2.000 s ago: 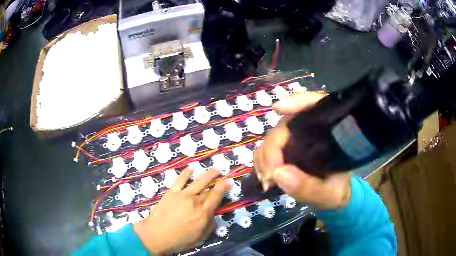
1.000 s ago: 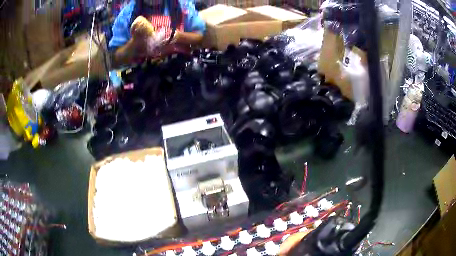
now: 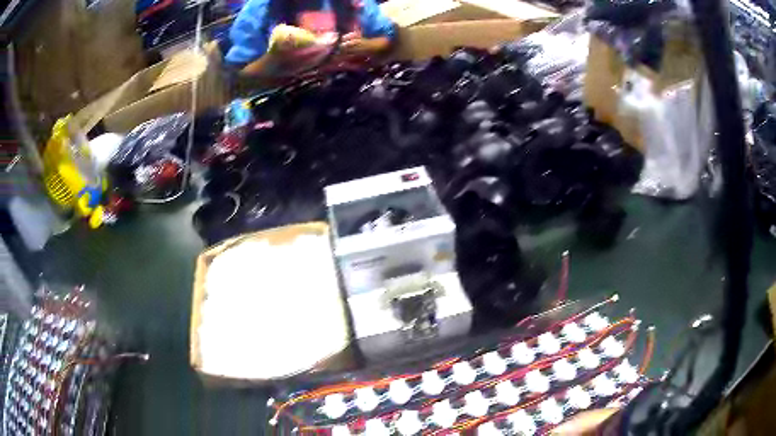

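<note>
Rows of small wired units with white parts on top (image 3: pixel 464 371) lie at the bottom, with red and yellow lead wires along them; the lower rows are cut off by the frame edge. My right hand (image 3: pixel 587 423) shows only as a blurred sliver at the bottom edge, beside the dark top of the screwdriver (image 3: pixel 659 419); its fingers and grip are hidden. My left hand is out of the picture. The screw feeder (image 3: pixel 404 294), a white-grey box with a clear window, stands behind the rows.
An open carton of white parts (image 3: pixel 271 302) stands left of the feeder. Stacked units (image 3: pixel 51 366) lie far left. A heap of black housings (image 3: pixel 510 145) spreads behind the feeder. A thick black cord (image 3: pixel 733 196) hangs at right. A person's blue sleeve (image 3: pixel 248 34) shows opposite.
The view has tilted up from the tray, then shifted slightly down and left. My left hand has left the picture. My right hand and the screwdriver have dropped to the bottom edge.
</note>
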